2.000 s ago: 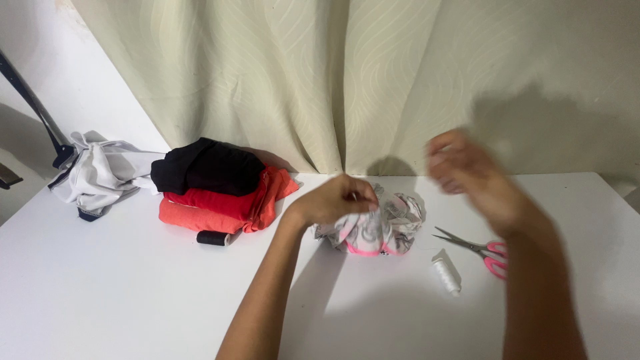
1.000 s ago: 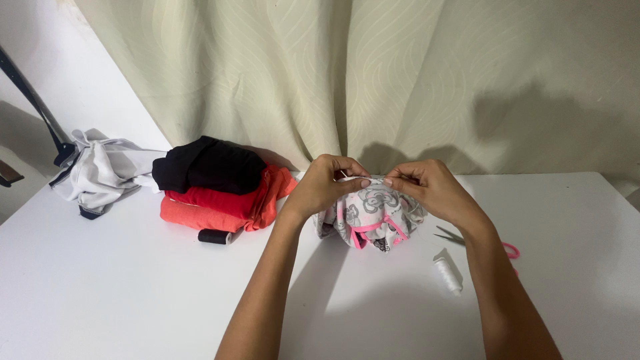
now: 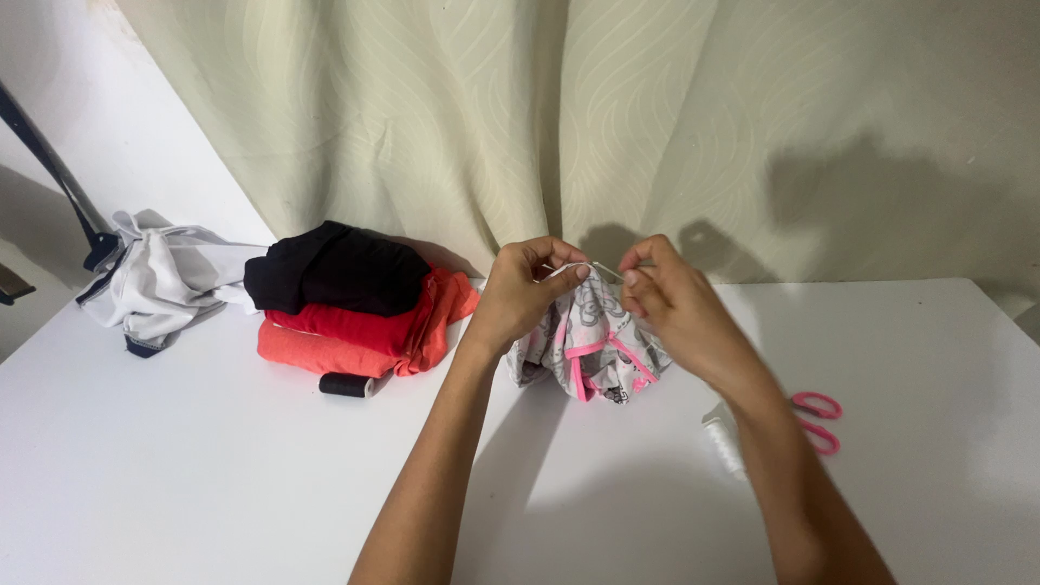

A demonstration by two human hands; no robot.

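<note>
My left hand [image 3: 532,284] pinches the top edge of a white garment [image 3: 601,321] with grey print and pink trim, which hangs bunched onto the table. Just to its right, my right hand [image 3: 662,301] has its fingers closed on a thin, light strand, which looks like thread or a needle [image 3: 605,270], leading to the pinched edge. A spool of white thread [image 3: 723,447] lies beside my right forearm. Pink-handled scissors [image 3: 819,422] are partly behind that forearm, with their blades hidden.
At the left, a black folded cloth [image 3: 337,268] lies on red [image 3: 366,325] and coral cloths [image 3: 317,349]. A spool of black thread [image 3: 345,385] sits before them. A light grey garment [image 3: 158,280] is further left. A patterned curtain [image 3: 431,122] hangs behind the white table [image 3: 203,487].
My right hand came down to the garment beside my left hand, then moved a little right, away from the pinched edge. My left hand still holds the cloth.
</note>
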